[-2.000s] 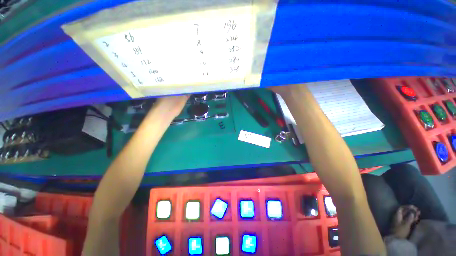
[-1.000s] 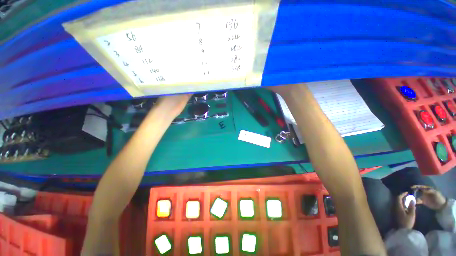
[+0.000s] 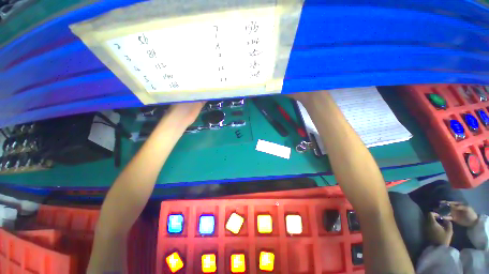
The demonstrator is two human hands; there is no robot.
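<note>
Both my arms reach forward over the tray and bench. My left hand [image 3: 189, 111] shows only at the wrist and back of the hand; its fingers are hidden behind the blue shelf beam, near dark round and metallic pieces [image 3: 215, 118]. My right hand [image 3: 310, 96] is almost wholly hidden behind the beam, beside white paper sheets [image 3: 370, 118]. The red-orange compartment tray [image 3: 300, 247] lies below the bench edge. It holds several square smartwatches [image 3: 237, 262] with screens lit blue, yellow or white, and unlit ones [image 3: 332, 219] at its right side.
The blue shelf beam [image 3: 375, 48] carries a taped notice [image 3: 187, 53]. A white label [image 3: 273, 149], red-handled tool [image 3: 292, 119] and black box [image 3: 72, 140] lie on the bench. Round watches [image 3: 457, 128] sit in a right-hand tray. Empty trays [image 3: 40, 246] are at left. Another person's hands [image 3: 450, 217] hold a small item.
Most lit square screens have turned from blue and white to yellow, and the round ones also changed colour. The other person's hands have come together around a small item. My arms have hardly moved.
</note>
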